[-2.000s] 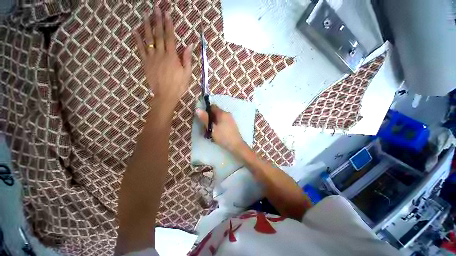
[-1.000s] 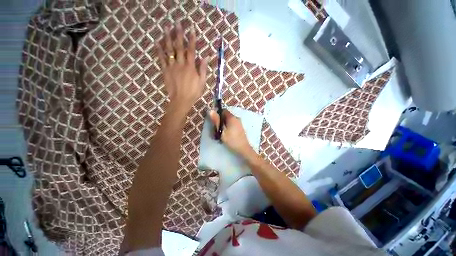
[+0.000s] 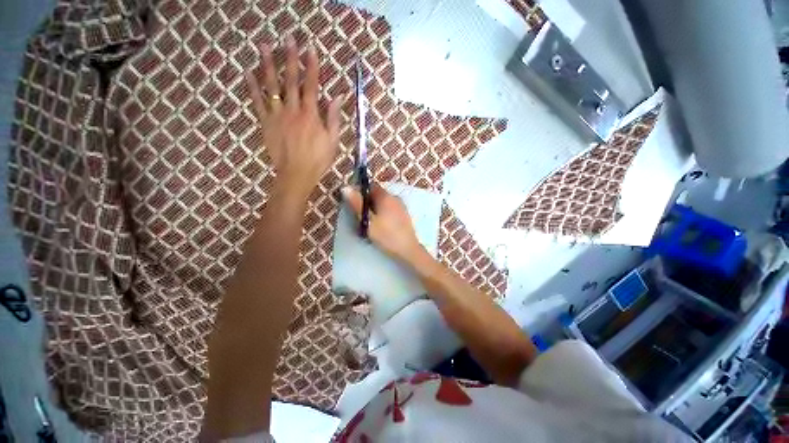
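Note:
The brown-red fabric with cream diamond lattice (image 3: 190,164) covers the left and middle of the table. My left hand (image 3: 298,138) lies flat on it, fingers spread, left of the shears, holding nothing. My right hand (image 3: 386,221) grips the dark handles of the fabric shears (image 3: 362,143). The long blades point away from me and lie along the fabric; they look nearly closed. The fabric juts out in a point to the right of the blades. A bare pale patch of table shows under my right hand.
A metal plate (image 3: 568,80) lies at the upper right, beside the large roll (image 3: 722,86). A cut fabric piece (image 3: 588,190) lies on white paper (image 3: 651,206). Second scissors (image 3: 15,303) lie at the far left. A blue crate (image 3: 702,242) stands below the table at right.
Over the last second the whole view shifts slightly left in the picture. Against the fabric, my hands and the shears hold nearly the same places.

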